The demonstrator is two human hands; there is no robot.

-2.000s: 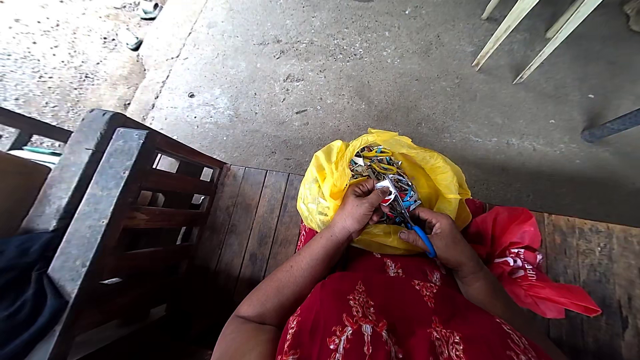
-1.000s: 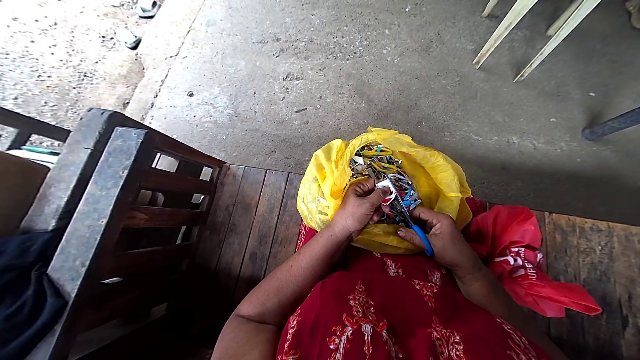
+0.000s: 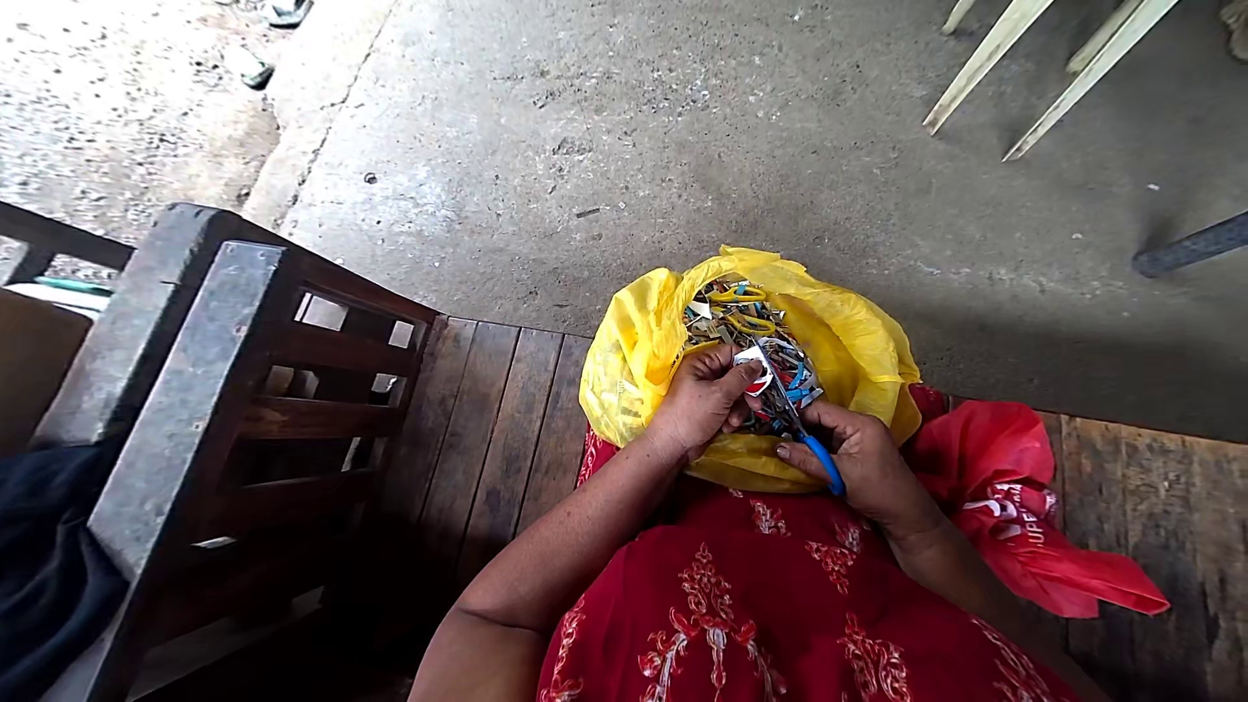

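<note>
My left hand pinches a small white and red piece, perhaps paper or plastic, over the open yellow plastic bag. Blue-handled scissors are in my right hand, their blades pointing up and left alongside the piece. Many small cut scraps in mixed colours fill the bag, which rests on my lap. A yellow-handled pair of scissors seems to lie among the scraps. Part of the blades and the undersides of both hands are hidden.
A red plastic bag with printing lies on the wooden bench at the right. The bench's slatted armrest stands at the left, with dark cloth beyond. Pale furniture legs stand on the concrete floor.
</note>
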